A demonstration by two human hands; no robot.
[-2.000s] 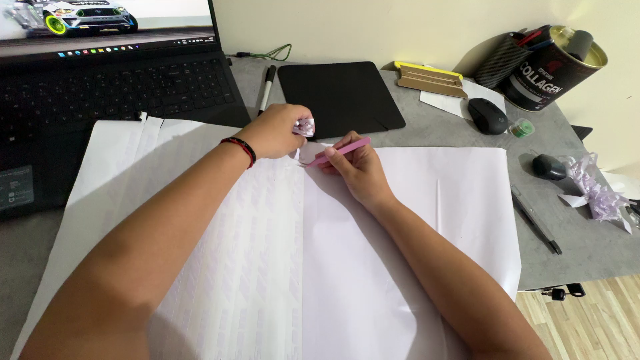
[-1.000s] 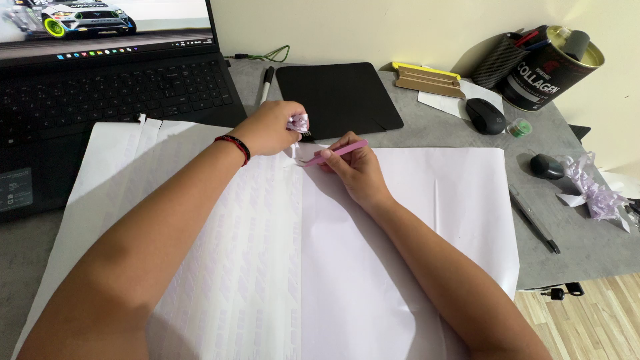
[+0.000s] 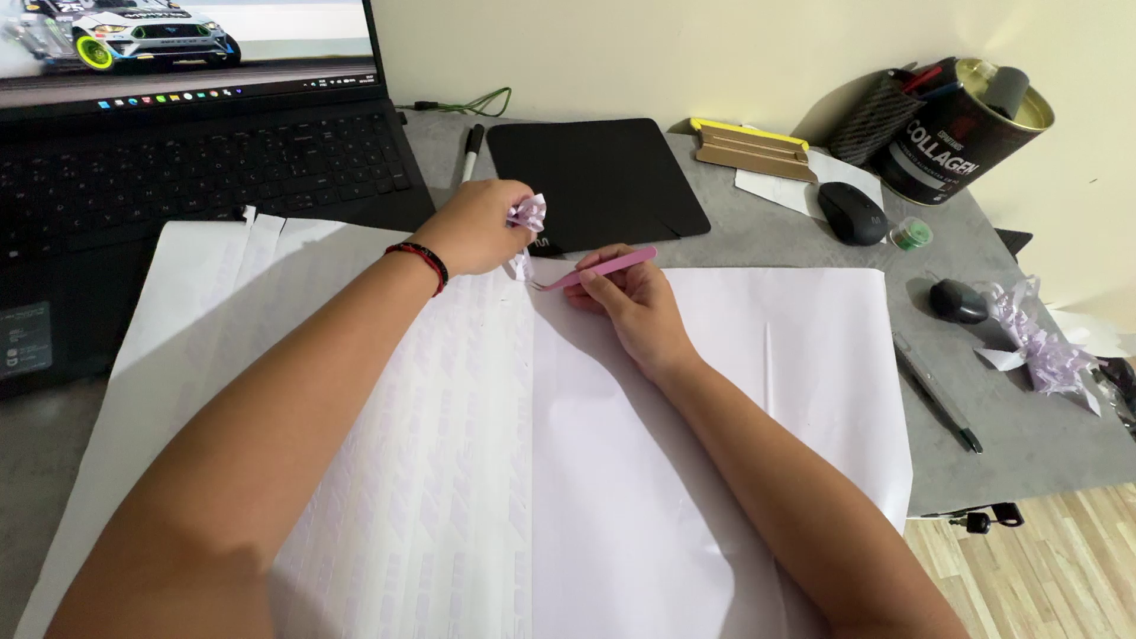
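A large white vinyl sheet [image 3: 639, 382] with faint cut shapes in rows on its left half lies under both forearms. My left hand [image 3: 479, 226], above the sheet's far edge, pinches a crumpled bunch of shiny lilac film strips [image 3: 529, 214]; a thin strip [image 3: 521, 266] hangs from it toward the sheet. My right hand [image 3: 626, 297] grips pink tweezers [image 3: 603, 268], whose fine bent tips are at the sheet just right of the strip's lower end. Whether the tips touch the strip, I cannot tell.
An open laptop [image 3: 204, 151] stands at left. Behind the sheet are a marker [image 3: 472, 153], a black mouse pad [image 3: 603, 177], a cardboard piece [image 3: 754, 153], a mouse [image 3: 850, 213] and a tilted tin [image 3: 958, 133]. At right lie a pen-like tool [image 3: 936, 395] and crumpled lilac film [image 3: 1047, 351].
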